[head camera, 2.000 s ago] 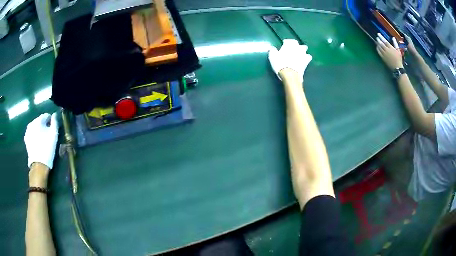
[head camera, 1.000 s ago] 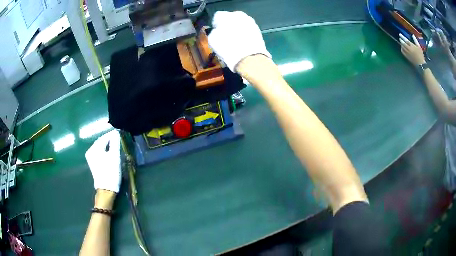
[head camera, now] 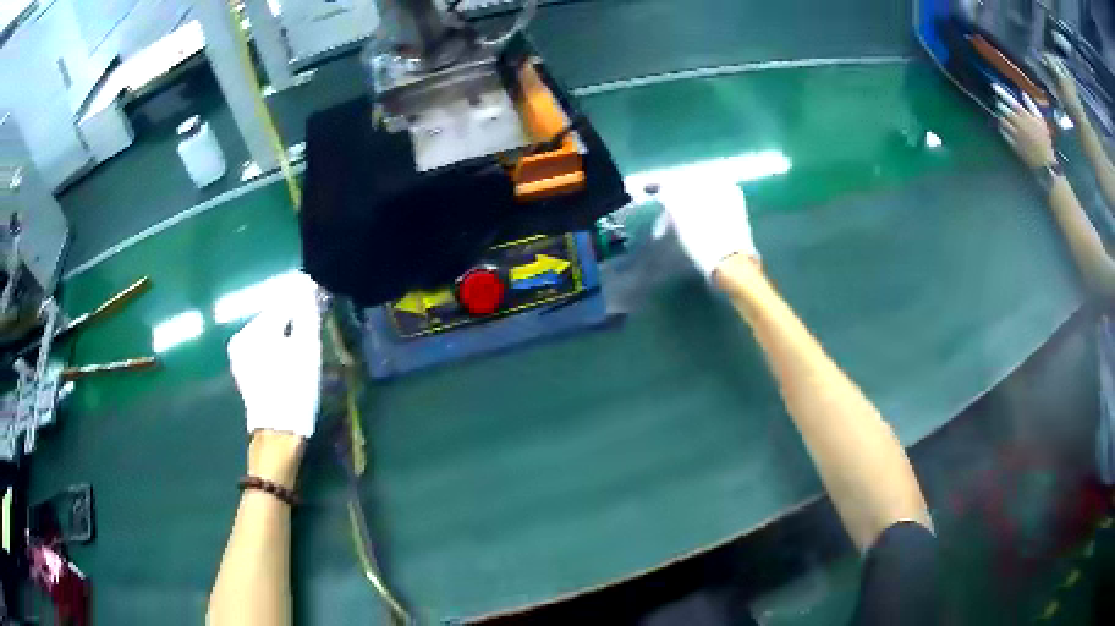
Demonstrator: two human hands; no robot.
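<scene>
The press fixture (head camera: pixel 550 169) is an orange-brown block on the right top of the press. The silver press head (head camera: pixel 467 128) sits over and beside it. A black cloth (head camera: pixel 397 214) drapes the left and front. Below are the red button (head camera: pixel 479 290), yellow arrows and the blue-grey base (head camera: pixel 489 342). My gloved left hand (head camera: pixel 279 355) is at the press's left side, fingers curled; its grip is unclear. My gloved right hand (head camera: pixel 707 220) is blurred over the belt, right of the press; its fingertips and any hold are unclear. No phone frame shows in the fixture.
A hose and cable (head camera: pixel 355 428) run down left of the press to the table edge. Silver brackets with orange-brown rods (head camera: pixel 110 366) and a small dark frame (head camera: pixel 81 512) lie far left. A white bottle (head camera: pixel 201 152) stands behind the green belt (head camera: pixel 587 465). Another person's hands (head camera: pixel 1027 128) are at right.
My right hand went from the belt at right to the fixture, then back right of the press. The press head now covers more of the fixture. The view has shifted left.
</scene>
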